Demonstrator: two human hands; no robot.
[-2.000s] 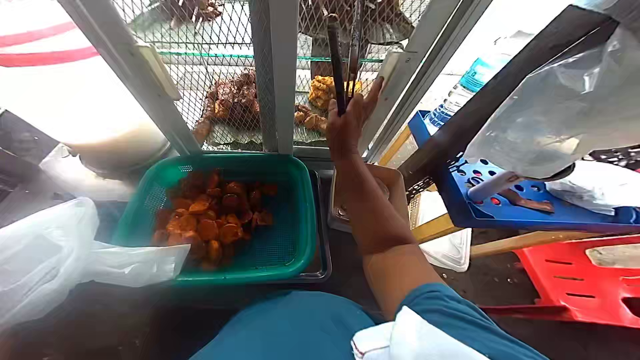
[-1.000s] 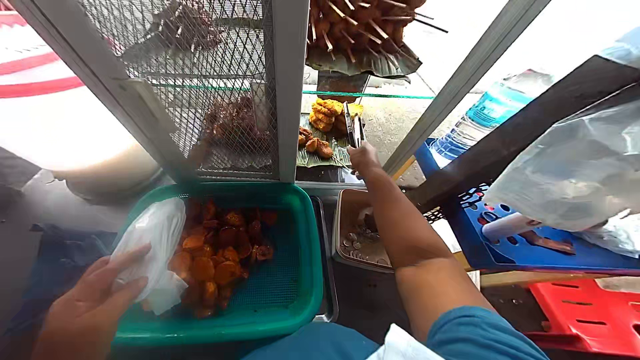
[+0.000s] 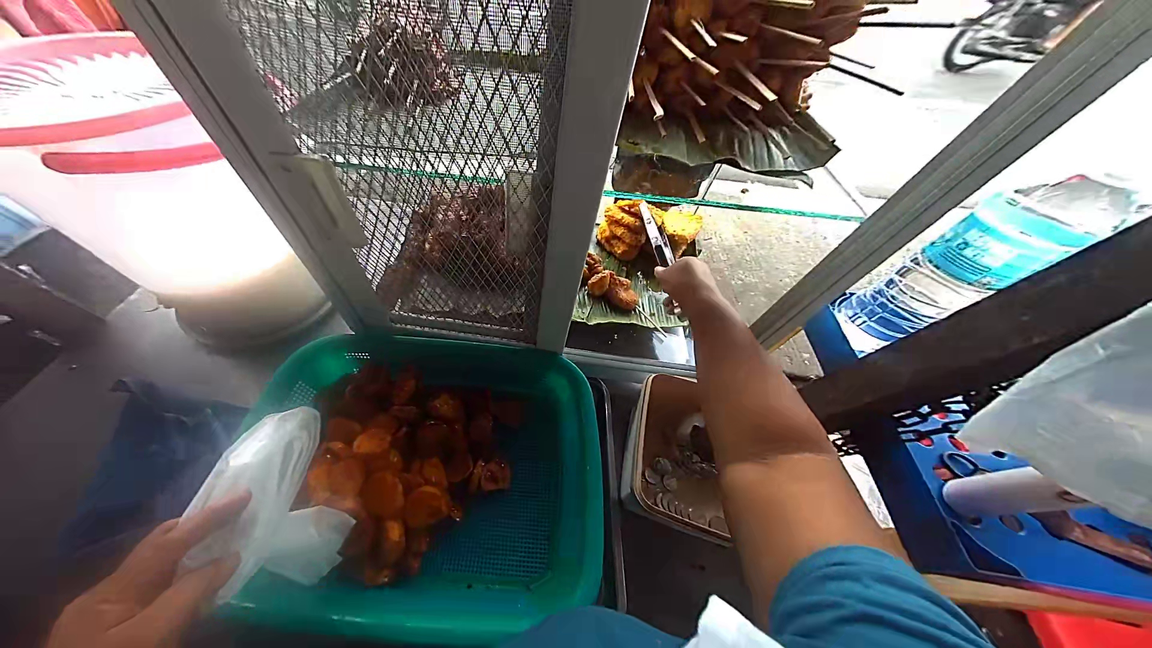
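My right hand (image 3: 691, 286) reaches through the gap of a glass-and-mesh display case and is closed around metal tongs (image 3: 656, 236). The tips of the tongs are at yellow-orange fried pieces (image 3: 621, 230) lying on a banana leaf (image 3: 598, 310), beside smaller brown fried pieces (image 3: 619, 292). At the lower left my left hand (image 3: 153, 576) holds a white plastic bag (image 3: 270, 468) over the edge of a green plastic basket (image 3: 576, 504). Orange-brown cooked slices (image 3: 387, 486) fill the basket's left and middle part.
Skewered food (image 3: 738, 72) is piled on a leaf on the upper shelf. The mesh door (image 3: 450, 135) and grey frame (image 3: 589, 135) flank my reach. A container with coins (image 3: 639, 450) sits below my right forearm. A large water bottle (image 3: 999, 243) and blue rack (image 3: 999, 540) stand right, a pale bucket (image 3: 216, 234) left.
The mesh door has slid aside. My right hand, with the tongs, has gone from in front of the case to the fried pieces inside. My left hand has come into view with the bag.
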